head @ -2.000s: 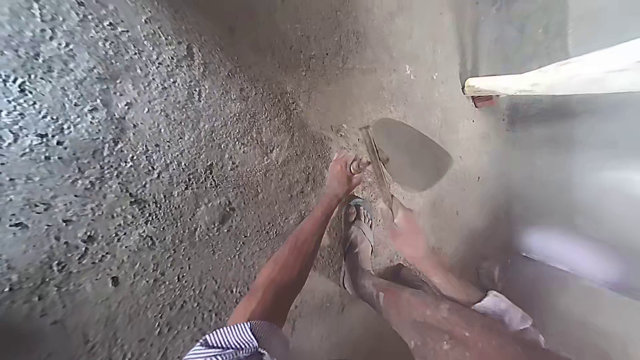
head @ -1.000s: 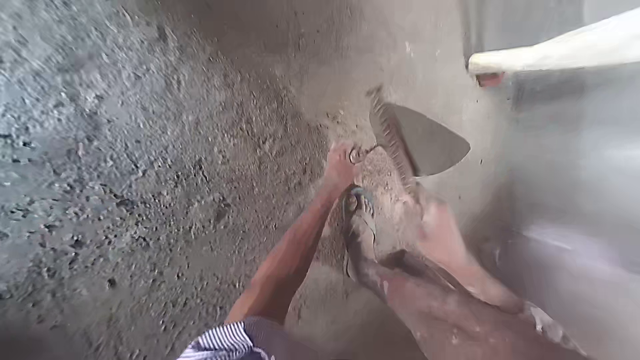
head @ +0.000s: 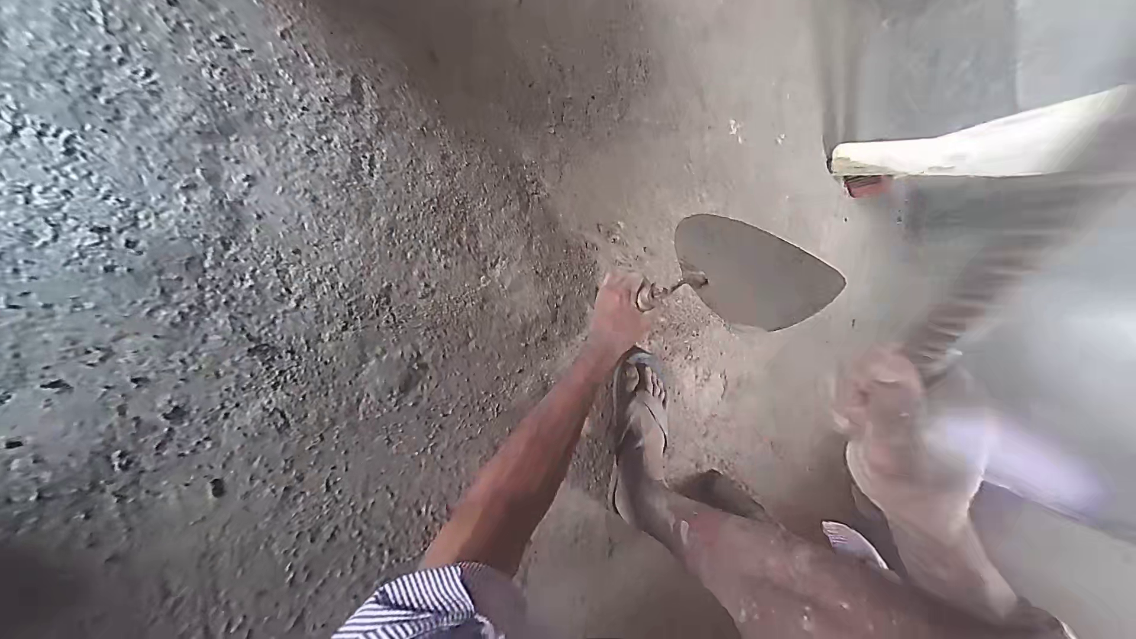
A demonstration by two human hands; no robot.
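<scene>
My left hand [head: 621,312] grips the handle of a pointed masonry trowel [head: 759,273], its broad grey blade turned to the right just above the floor. Off to the right, my right hand [head: 887,399] is blurred and closed on a long ridged bar [head: 985,288], which slants up to the right, apart from the trowel. The bar's material cannot be told. Below the trowel handle is my foot in a sandal [head: 641,399], with loose grit on the floor beside it.
Rough, pebbly wet mortar or concrete [head: 293,337] covers the left side. A smoother grey floor [head: 745,151] lies at the upper middle. At the upper right, a pale beam or board [head: 958,153] juts inward, with a small reddish block [head: 868,185] under its end.
My right hand and the ridged bar have moved right, away from the trowel, where the bar was across or beside the blade. My left hand still holds the trowel.
</scene>
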